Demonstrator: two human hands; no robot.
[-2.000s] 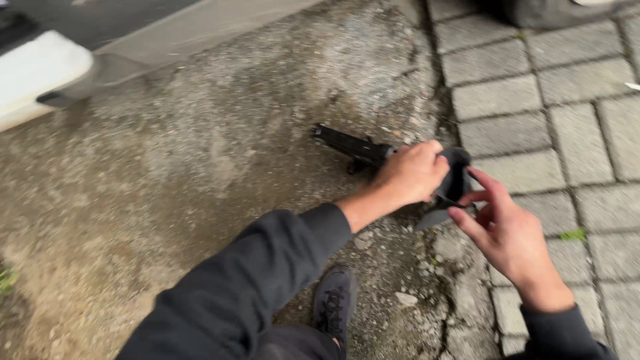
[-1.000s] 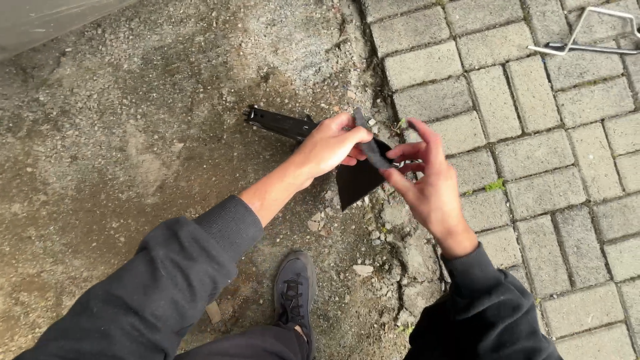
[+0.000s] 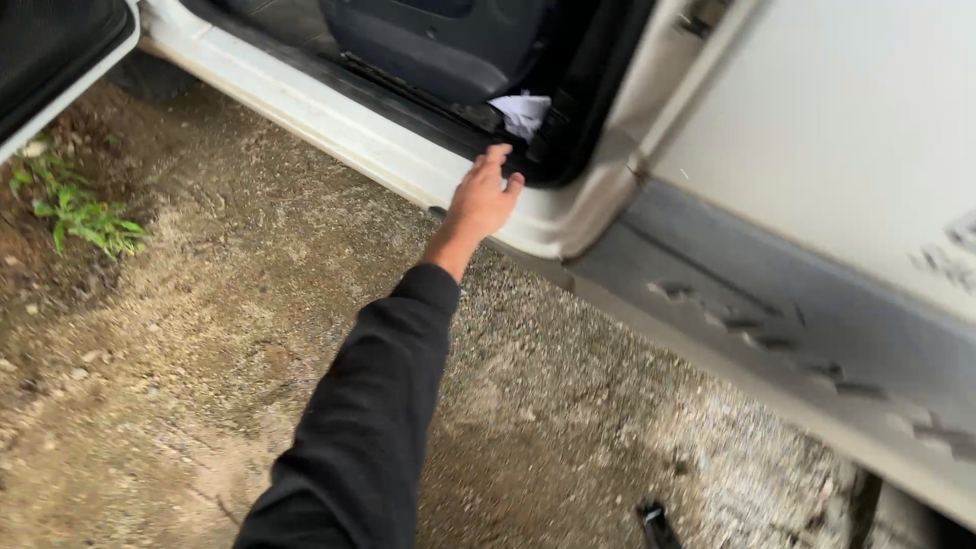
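My left hand (image 3: 486,191), in a black sleeve, reaches over the white door sill (image 3: 427,160) of a vehicle. Its fingers are apart and nothing shows in them; whether they touch the sill I cannot tell. Just beyond the fingertips, a crumpled white paper or cloth (image 3: 522,113) lies on the vehicle floor beside the dark seat base (image 3: 435,46). At the bottom edge the end of a black object (image 3: 657,524) shows on the ground, the rest of it cut off. My right hand is out of view.
An open vehicle door (image 3: 61,61) stands at the upper left. The white side panel (image 3: 839,137) with its grey lower trim (image 3: 732,282) runs down the right. Gravelly ground (image 3: 305,252) lies below the sill, and a green weed (image 3: 84,202) grows at the left.
Both hands were at a dark, flat piece near a black object on the ground. My left hand has let go of it and is now at the vehicle's doorway. The view has swung to the vehicle.
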